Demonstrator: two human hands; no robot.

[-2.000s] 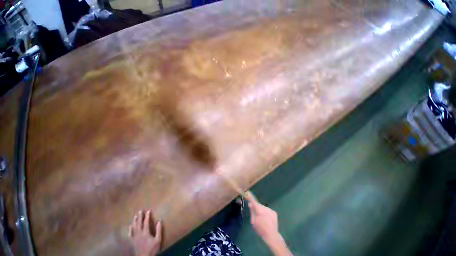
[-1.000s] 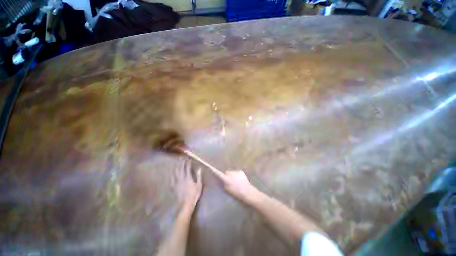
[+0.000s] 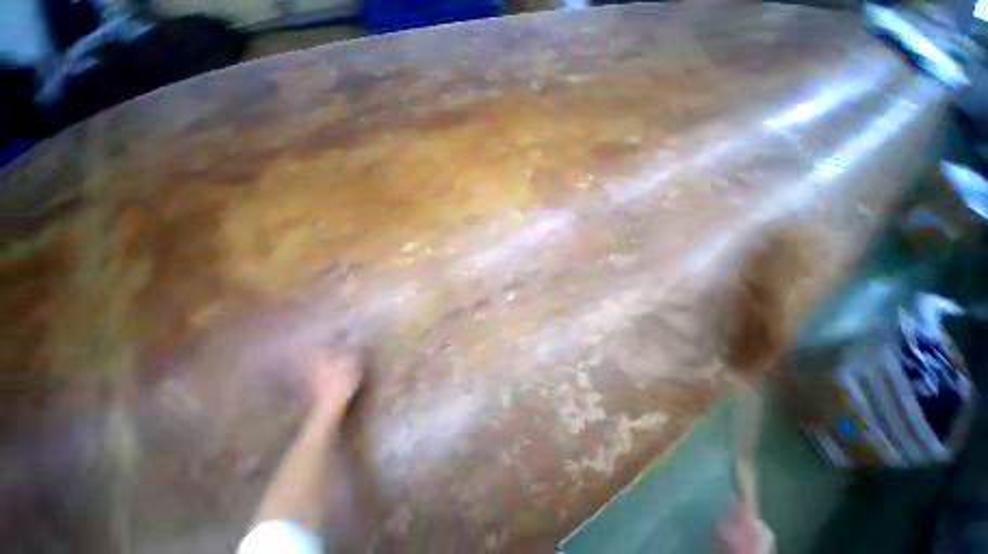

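Note:
The long brown cutting table (image 3: 488,357) fills most of the view, scuffed, with shiny streaks and small scraps on top. My right hand (image 3: 743,532), blurred and partly cut off by the bottom edge, holds the pale handle of the table brush (image 3: 771,298). Its brown bristle head is blurred, at the table's right edge. My left hand (image 3: 334,379) is blurred on or just over the tabletop, left of centre; its fingers are smeared and it seems to hold nothing.
A carton (image 3: 883,417) with black and white fabric offcuts (image 3: 934,352) stands on the green floor (image 3: 661,503) to the right. A blue crate (image 3: 428,11) and dark fabric (image 3: 146,65) lie beyond the far edge. A whitish object (image 3: 919,45) is at the table's far right end.
The brush in my right hand has swung from left of centre to the table's right edge. My left hand has shifted a little left. The view has turned, showing the carton more fully.

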